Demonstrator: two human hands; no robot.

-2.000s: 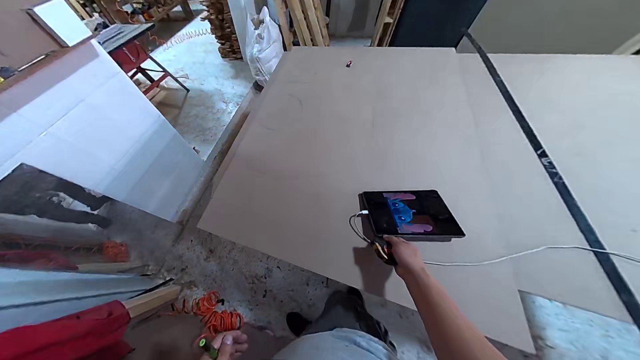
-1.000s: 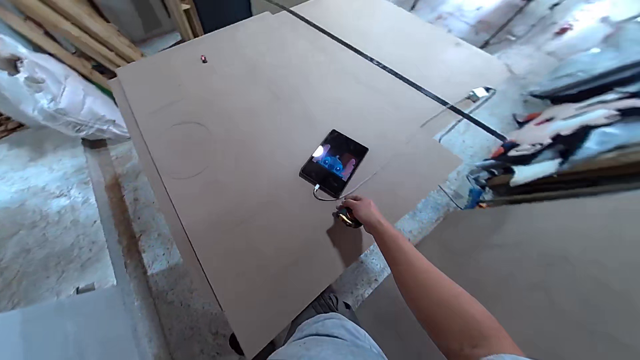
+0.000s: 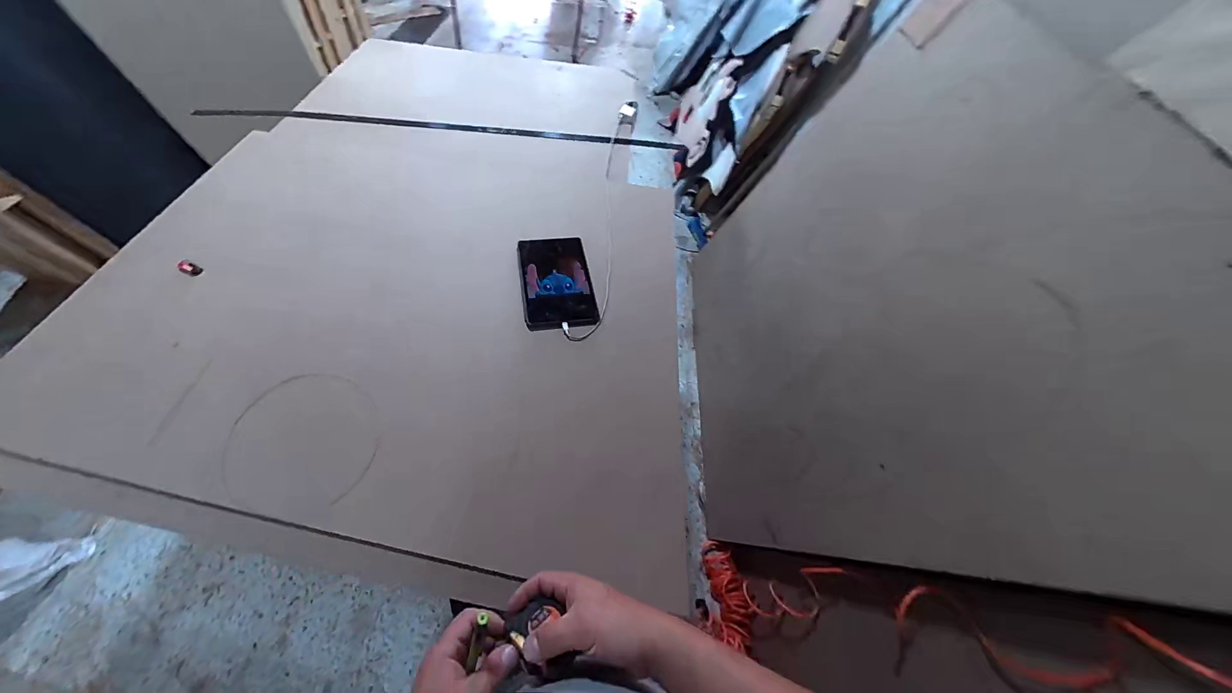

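Observation:
Low in the head view, my two hands are close together over the near edge of a large brown board (image 3: 443, 404). My right hand (image 3: 587, 616) is closed around a dark tape measure (image 3: 535, 616) with an orange mark. Just left of it, my left hand (image 3: 467, 654) holds a slim green-tipped pen or marker (image 3: 480, 637); its fingertips are beside the tape measure. A tablet (image 3: 558, 283) in a black case, its screen lit with a blue cartoon figure, lies on the board. A white cable (image 3: 608, 231) is plugged into its near edge. A pencilled circle (image 3: 231, 433) marks the board.
A small red object (image 3: 190, 268) lies on the board's left part. A long dark strip (image 3: 433, 125) crosses the far part, near a white charger (image 3: 628, 111). Another large board (image 3: 962, 337) stands at the right. Orange coiled hose (image 3: 727, 597) lies below it. Concrete floor (image 3: 231, 616) shows lower left.
My right hand has moved away from beside the tablet with the tape measure and is now at my left hand. The view has turned strongly to the right.

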